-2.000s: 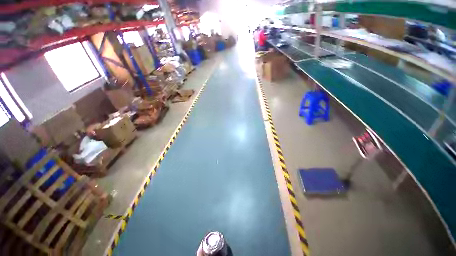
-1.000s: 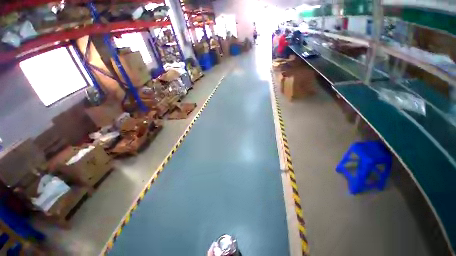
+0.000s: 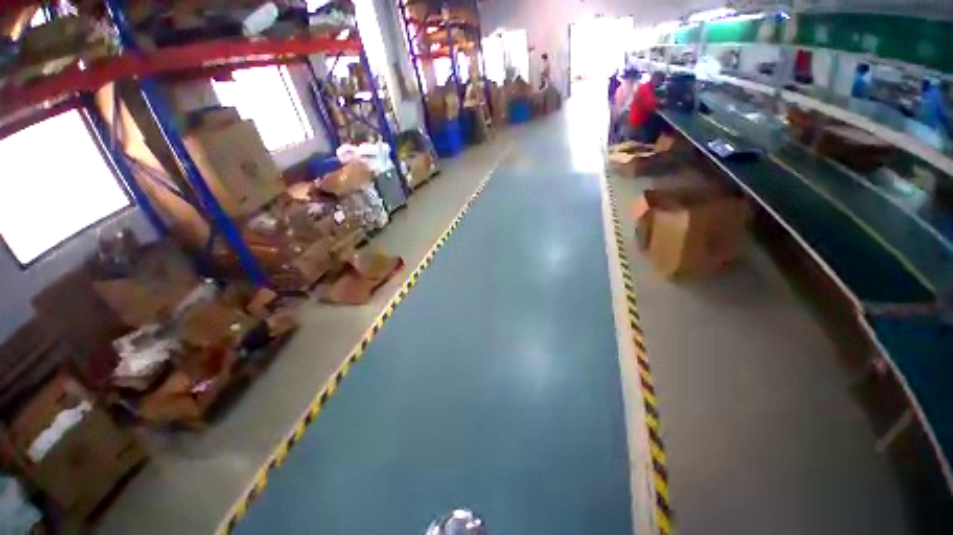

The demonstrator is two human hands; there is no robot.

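Observation:
A round shiny metallic object (image 3: 457, 524) shows at the bottom edge, mostly cut off. Any hand holding it is too cut off to make out, and which hand it would be cannot be told. Neither my left hand nor my right hand is clearly in view. The blue-green aisle floor (image 3: 486, 355) lies in front of me between two black-yellow tape lines.
Brown cartons and crumpled packing (image 3: 188, 366) lie heaped at left below the windows, beside a blue rack upright (image 3: 204, 172). An open carton (image 3: 684, 238) stands right of the aisle. A green-topped bench (image 3: 794, 230) runs along the right. People (image 3: 640, 105) are far ahead.
The view has moved forward along the aisle. The blue stool, blue platform and wooden pallet have left the picture. The carton at right looks nearer. The metallic object sits lower, more cut off.

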